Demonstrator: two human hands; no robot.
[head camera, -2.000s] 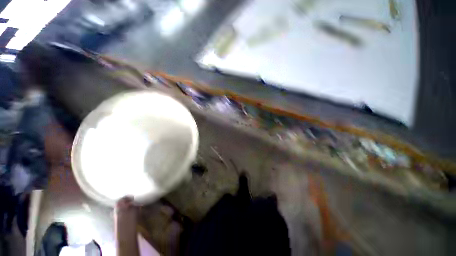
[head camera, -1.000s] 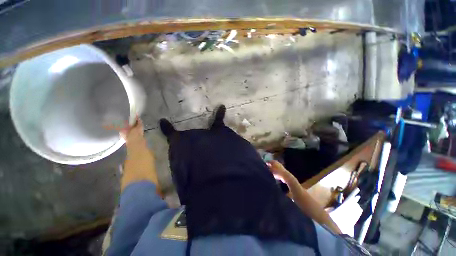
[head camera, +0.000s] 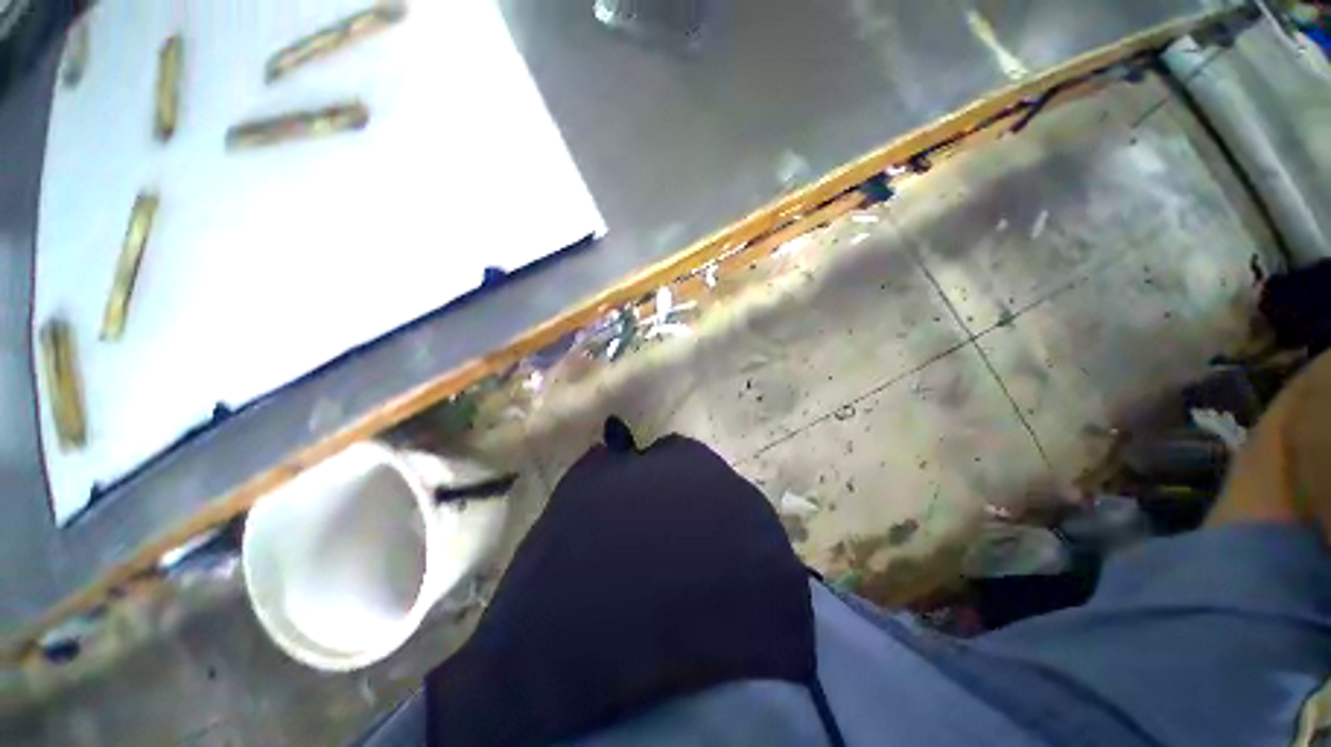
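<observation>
A white round bucket (head camera: 339, 558) stands on the floor against the table edge at the lower left, its open mouth showing and a dark item at its handle. A large white paper sheet (head camera: 336, 204) lies on the table at the upper left, with a thin dark fabric edge under its near side. Several brown-yellow bar weights (head camera: 299, 126) lie on the paper. Part of my right arm (head camera: 1273, 453) shows at the right edge, but the hand is cut off. My left hand is not in view.
The grey table (head camera: 759, 102) has a wooden edge (head camera: 730, 241) running diagonally. Scraps lie on the floor (head camera: 876, 380) beneath it. Cloth and scraps (head camera: 1022, 547) lie at the lower right. A small shiny object (head camera: 620, 15) is on the table.
The view has swung back to the table and paper. My left hand was on the bucket rim and is now gone from view. My right hand has left the picture, with only its arm showing.
</observation>
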